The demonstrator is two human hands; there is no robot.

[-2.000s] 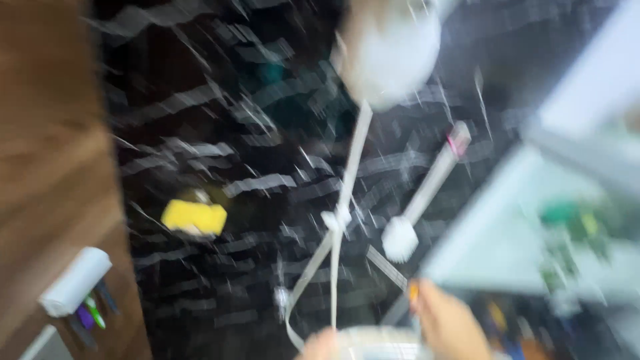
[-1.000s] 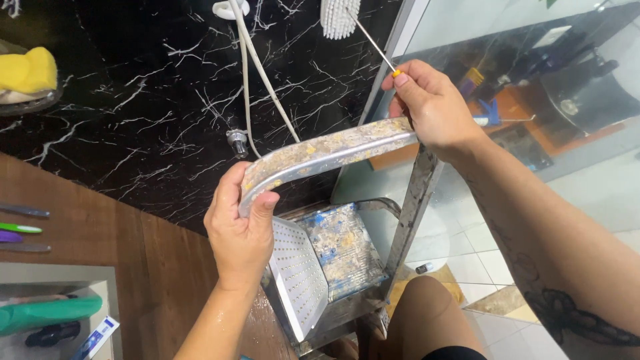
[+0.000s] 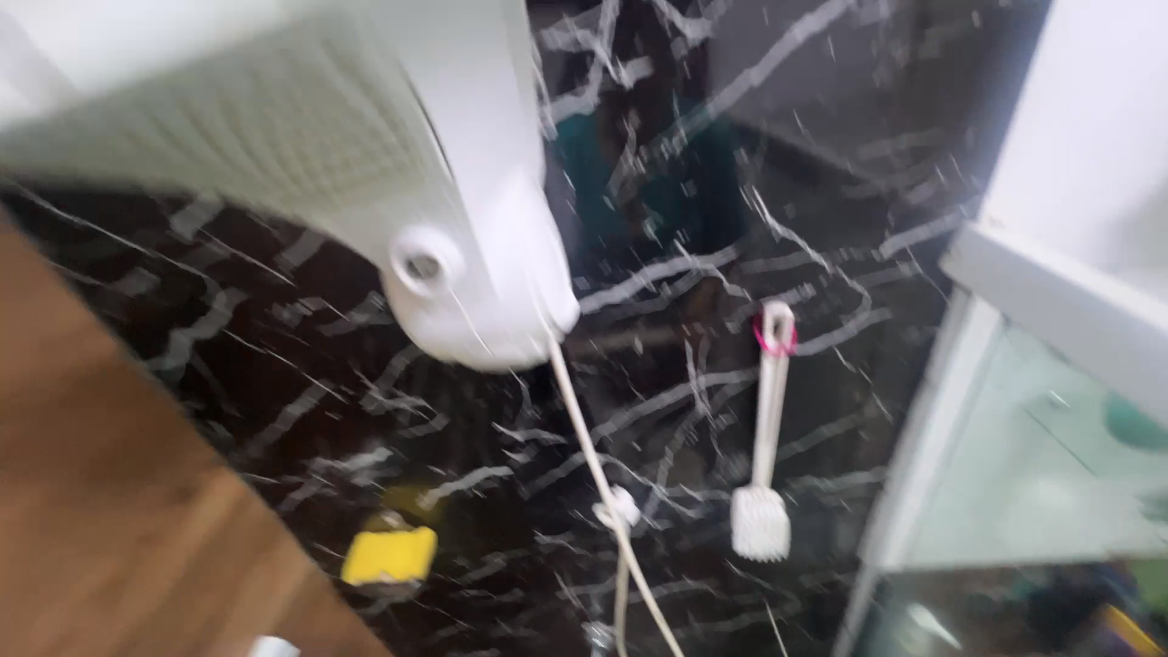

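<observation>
Neither my left hand nor my right hand shows in the head view at this moment. A large white shower head (image 3: 479,301), close and blurred, fills the upper left, with a round port on its underside. From its lower end a pale hose (image 3: 589,438) runs down past a white wall fitting (image 3: 618,508). To the right, a white long-handled brush (image 3: 759,522) hangs bristles down against the black marble wall, a pink loop around the top of its handle. A yellow sponge (image 3: 391,555) sits low on the left. What my hands hold is hidden.
Black wall with white veins (image 3: 675,383) spans the middle. A brown wood-look surface (image 3: 119,474) borders it on the left. At the right stands a glass panel (image 3: 1031,465) with a white frame (image 3: 1068,301).
The view has swung up from the stepladder. Both hands, seen a second ago on its top rail, the right one also with a yellow-ended screwdriver, have left the picture.
</observation>
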